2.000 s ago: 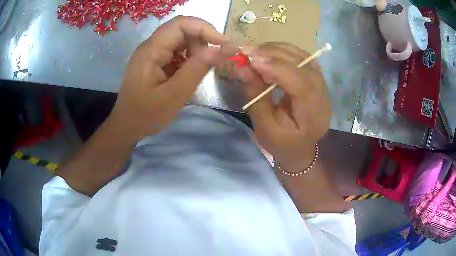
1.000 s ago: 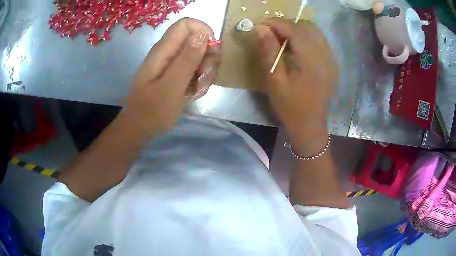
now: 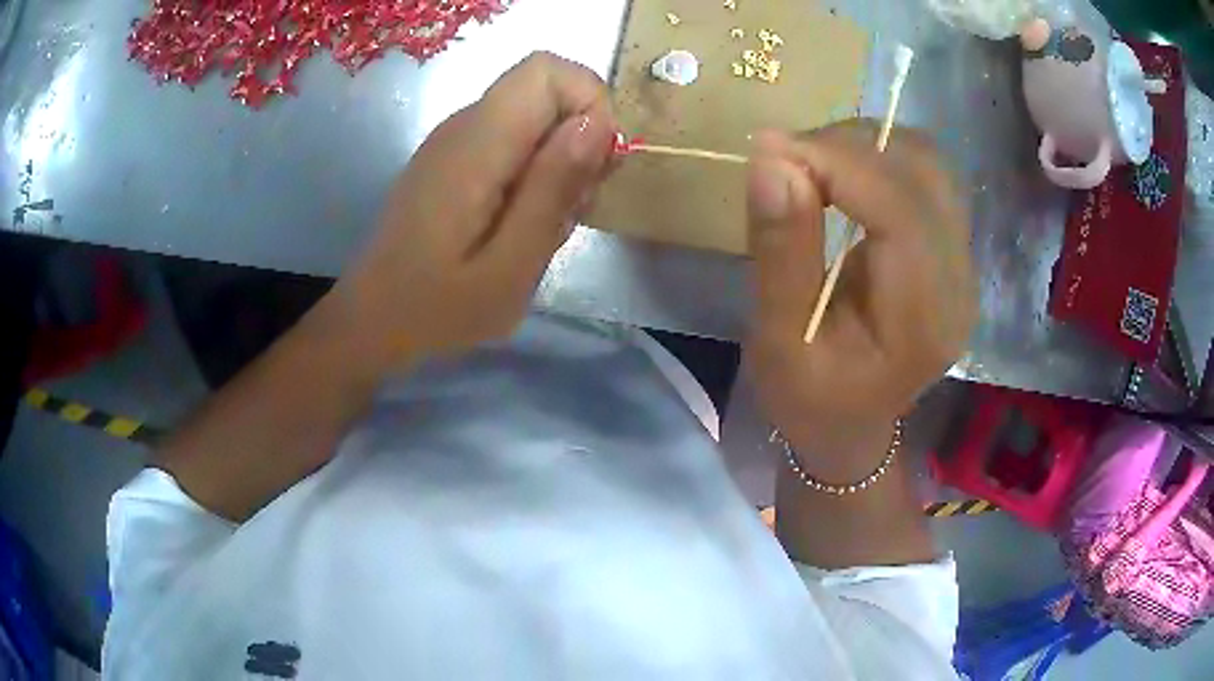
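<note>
My left hand [image 3: 486,200] holds a small red part [image 3: 622,144] between thumb and fingertips; most of it is hidden. My right hand [image 3: 865,266] pinches a thin plain stick [image 3: 692,154] between thumb and forefinger, and its tip touches the red part. The same hand also holds a cotton swab [image 3: 897,93], slanted through the fingers with its white tip up. Behind the hands lies the brown work board [image 3: 686,213] with a whitish glue blob [image 3: 675,67] and several gold pieces [image 3: 759,57].
A heap of red parts [image 3: 286,33] lies at the far left of the metal bench [image 3: 147,146]. A pale pink mug [image 3: 1069,107] stands at the right by a red printed card [image 3: 1125,253]. Below the right bench edge are a red stool [image 3: 999,452] and a pink checked bag [image 3: 1145,545].
The thin stick has left the glue blob area and now reaches the red part from my right hand. The swab stays in that hand. My left hand has shifted slightly right.
</note>
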